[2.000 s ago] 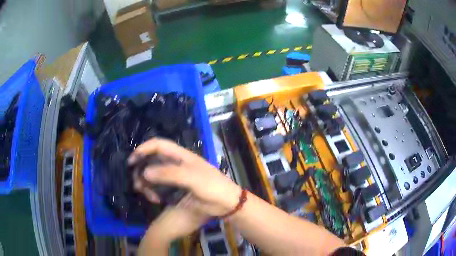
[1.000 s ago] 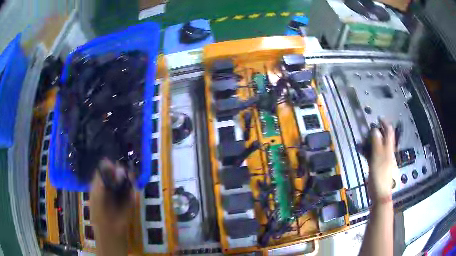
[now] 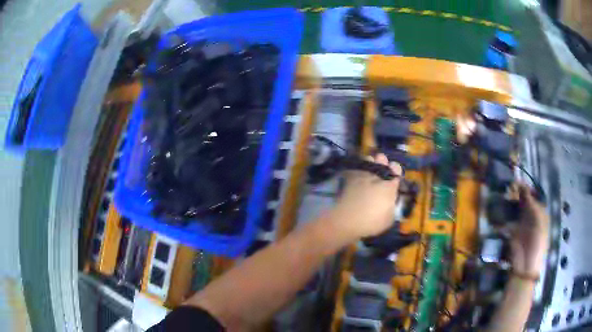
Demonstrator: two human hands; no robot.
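Observation:
The orange test tray (image 3: 443, 72) lies in front of me, with black power adapters along both sides and green connector boards (image 3: 444, 168) down its centre. My left hand (image 3: 367, 198) is over the tray's left edge, closed on a dark cable bundle; a black adapter (image 3: 322, 163) shows beside it, over the gap left of the tray. My right hand (image 3: 529, 237) is at the tray's right row, its fingers on a black power adapter (image 3: 503, 211). Whether that adapter is seated is blurred. The blue basket (image 3: 272, 123) heaped with black adapters is at the left.
Another orange tray (image 3: 302, 175) lies partly under the basket. A second blue basket (image 3: 65, 97) is at the far left. A light-blue bin (image 3: 357, 42) with a black item stands behind the trays. A perforated metal plate (image 3: 578, 227) is at the right.
The view has shifted left. My left hand has moved from the basket to the tray's left edge with a black adapter and cable. My right hand has moved from above the metal plate to the tray's right row.

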